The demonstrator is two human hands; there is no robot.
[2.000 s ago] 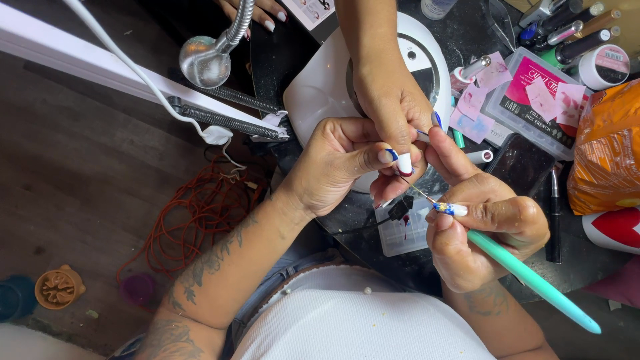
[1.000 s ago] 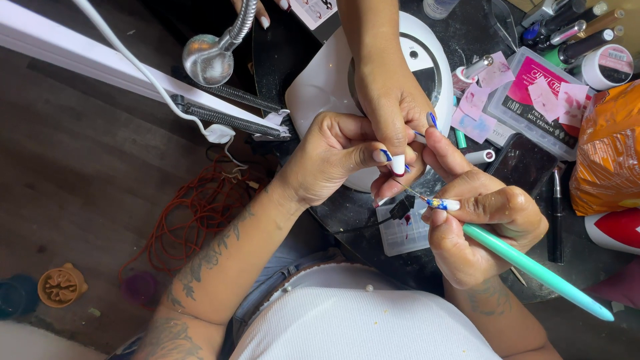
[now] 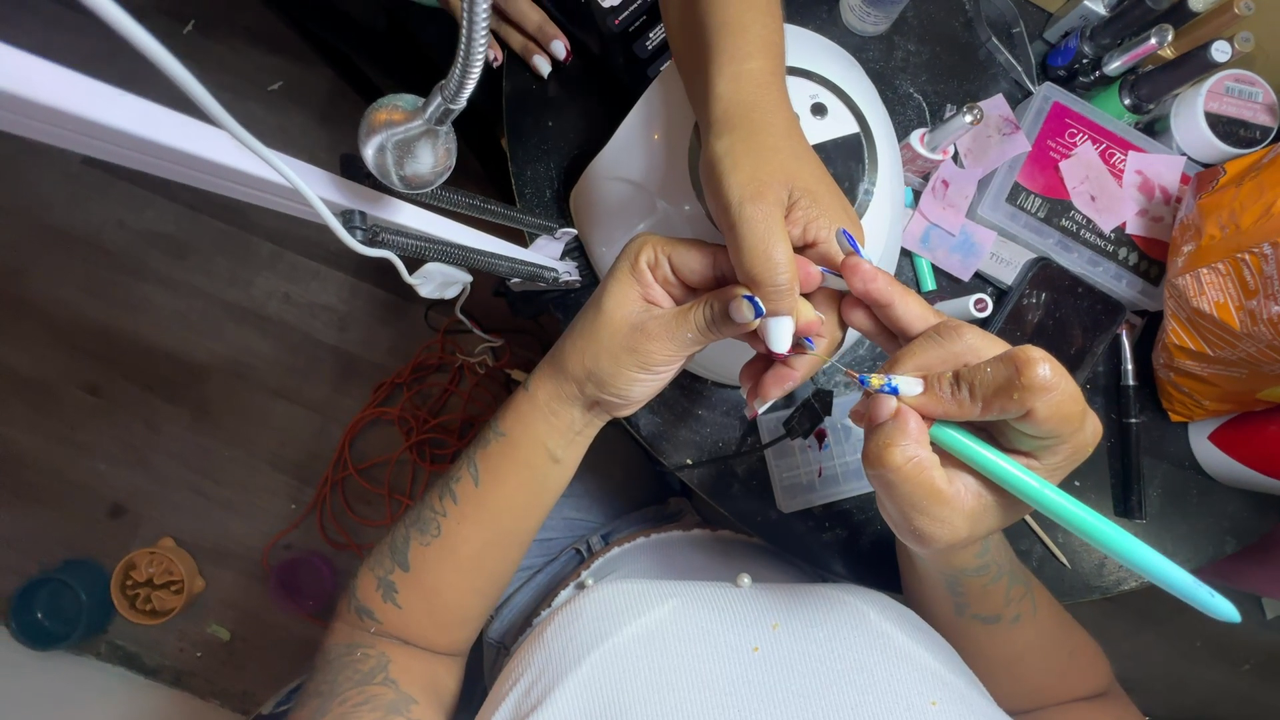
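My left hand (image 3: pixel 655 325) grips the fingers of another person's hand (image 3: pixel 770 200), which reaches in from the top over a white nail lamp (image 3: pixel 640 170). The held thumb has a white nail (image 3: pixel 777 333) with dark red at its tip. In my right hand (image 3: pixel 980 430) is a thin nail-art brush with a turquoise handle (image 3: pixel 1080 515), pinched between thumb and fingers. Its fine bristles point at the tip of that nail; whether they touch it I cannot tell. Below the hands lies a clear plastic palette (image 3: pixel 815 470) with dark red polish on it.
At right are a nail tip box (image 3: pixel 1060 220), pink paper pieces (image 3: pixel 990 135), polish bottles (image 3: pixel 1130 55), a dark phone (image 3: pixel 1060 310), a black-handled brush (image 3: pixel 1128 430) and an orange bag (image 3: pixel 1225 290). A metal gooseneck lamp (image 3: pixel 408 143) stands at left. The other person's second hand (image 3: pixel 520 35) rests at the top.
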